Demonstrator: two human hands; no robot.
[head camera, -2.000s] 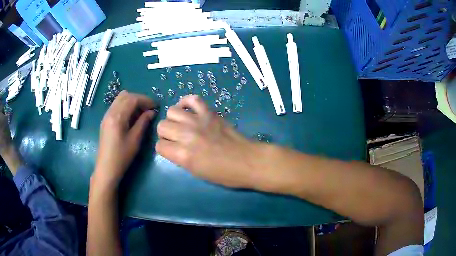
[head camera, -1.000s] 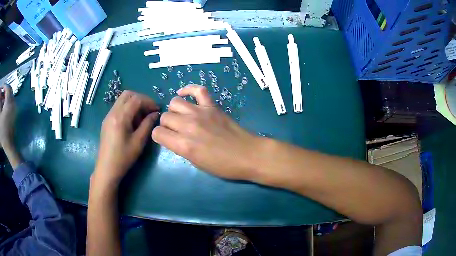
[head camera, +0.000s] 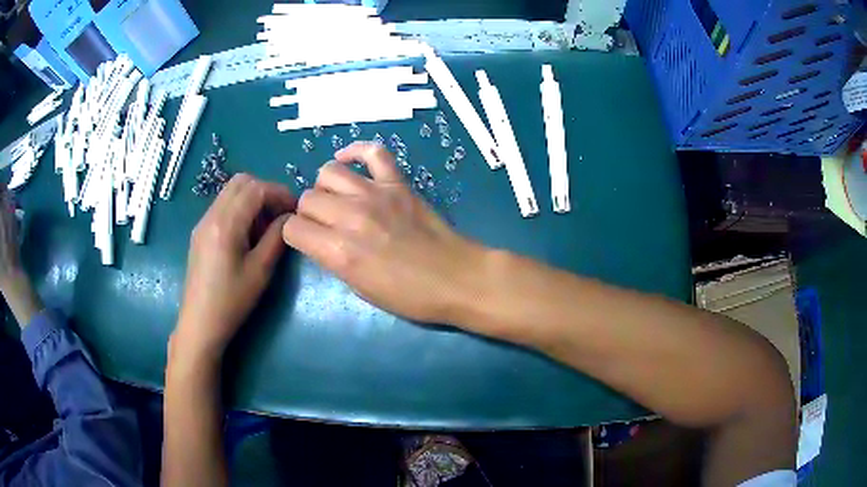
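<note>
Small shiny rings or clips (head camera: 423, 177) lie scattered on the dark green tabletop beyond my right hand. A tighter, darker heap of small fittings (head camera: 211, 171) lies just beyond my left hand. My left hand (head camera: 238, 233) is bent with thumb and fingertips close together. My right hand (head camera: 356, 224) meets it fingertip to fingertip, with the index finger arched up. Whatever is between the fingertips is too small and hidden to tell. Both hands are bare and low over the table.
White tubes are stacked behind the rings (head camera: 354, 97), with a messy pile at left (head camera: 112, 157) and single ones at right (head camera: 554, 143). Blue-white boxes (head camera: 147, 33) stand back left, a blue crate (head camera: 746, 81) at right. Another person's arm (head camera: 14, 257) is at the left edge.
My right hand has shifted slightly left and away from me, its fingertips now against my left fingertips. The other person's hand at the left edge has moved down a little.
</note>
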